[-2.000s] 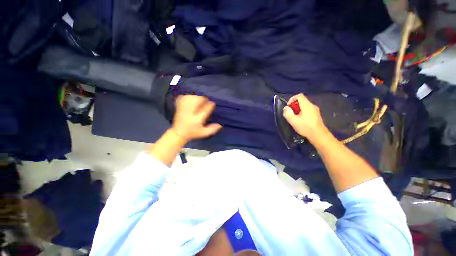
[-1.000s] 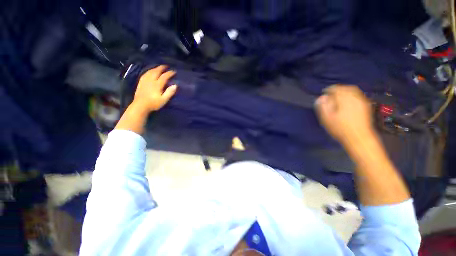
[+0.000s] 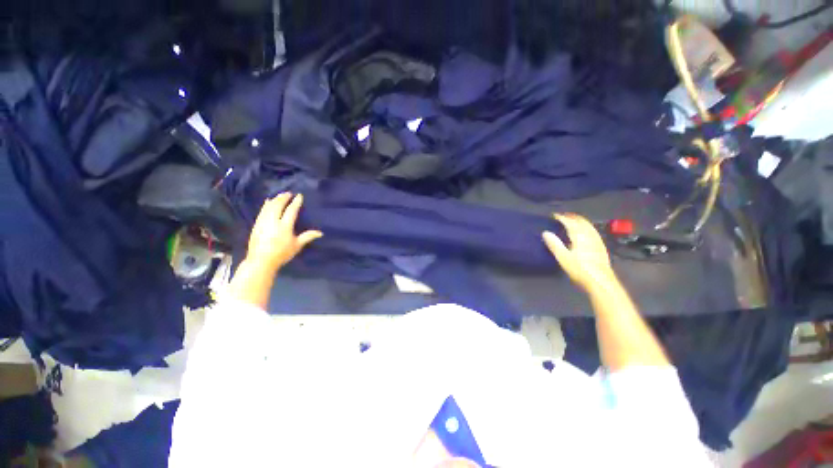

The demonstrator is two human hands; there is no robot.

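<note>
A long navy garment section (image 3: 429, 219) lies across the dark grey padded table (image 3: 676, 291). My left hand (image 3: 277, 239) rests at its left part, fingers apart. My right hand (image 3: 578, 249) is at its right end, thumb and fingers apart at the cloth edge; whether it pinches the cloth I cannot tell. The steam iron (image 3: 630, 234), black with a red part, stands on the table just right of my right hand, untouched. A small pale patch (image 3: 413, 284) shows at the garment's front edge.
Crumpled navy garments (image 3: 585, 137) are heaped behind the work. More navy cloth (image 3: 82, 247) hangs at the left. A tan hose (image 3: 711, 174) runs from the iron to the upper right. The end of a grey padded board (image 3: 175, 190) shows at the left.
My right hand has let go of the iron, which now stands at the right. The garment has shifted left over the grey board and lies stretched between my hands.
</note>
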